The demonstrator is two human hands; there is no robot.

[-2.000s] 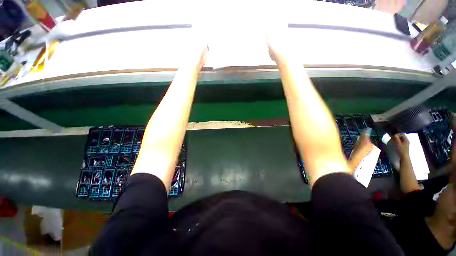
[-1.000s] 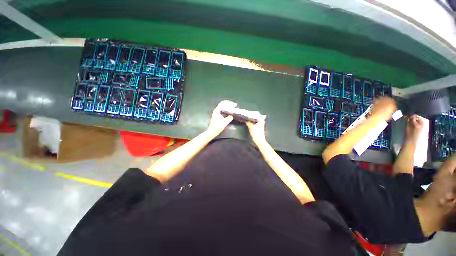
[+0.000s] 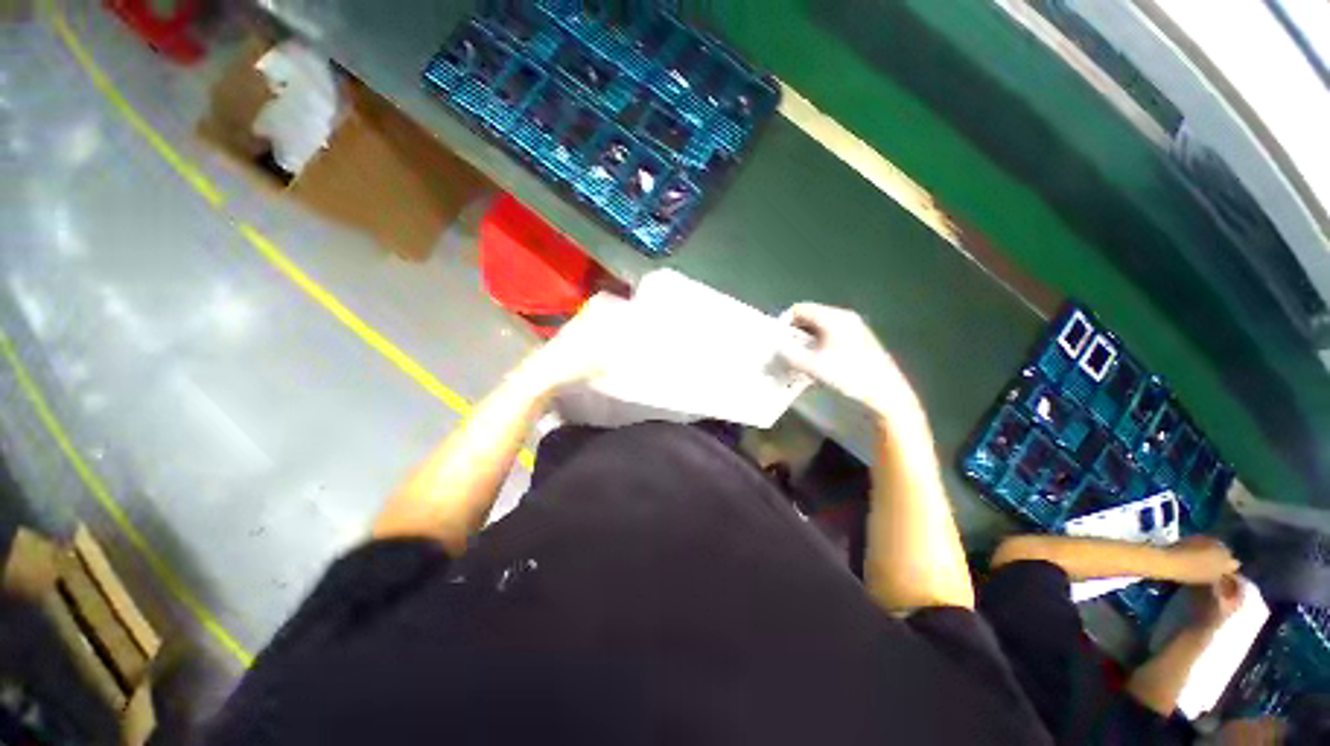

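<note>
I hold a stack of plain white sheets (image 3: 697,350) in front of my body, over the near edge of the dark green bench. My left hand (image 3: 591,347) grips its left end. My right hand (image 3: 834,354) grips its right end, with the fingers at the upper right corner. No gaps show in the top sheet. A black tray of blue-outlined phone housings (image 3: 605,110) lies on the bench beyond my left hand.
A second tray of housings (image 3: 1116,423) lies to the right, two windows with white frames. Another person's arms (image 3: 1116,558) reach over it near a die-cut sheet. A red stool (image 3: 533,262), an open carton (image 3: 382,168) and a cardboard box (image 3: 95,627) are at the left.
The view has swung round and tilted. The white stack, seen edge-on a second ago, now shows its broad face between my hands. Two seconds ago my hands were reaching to the bright upper shelf.
</note>
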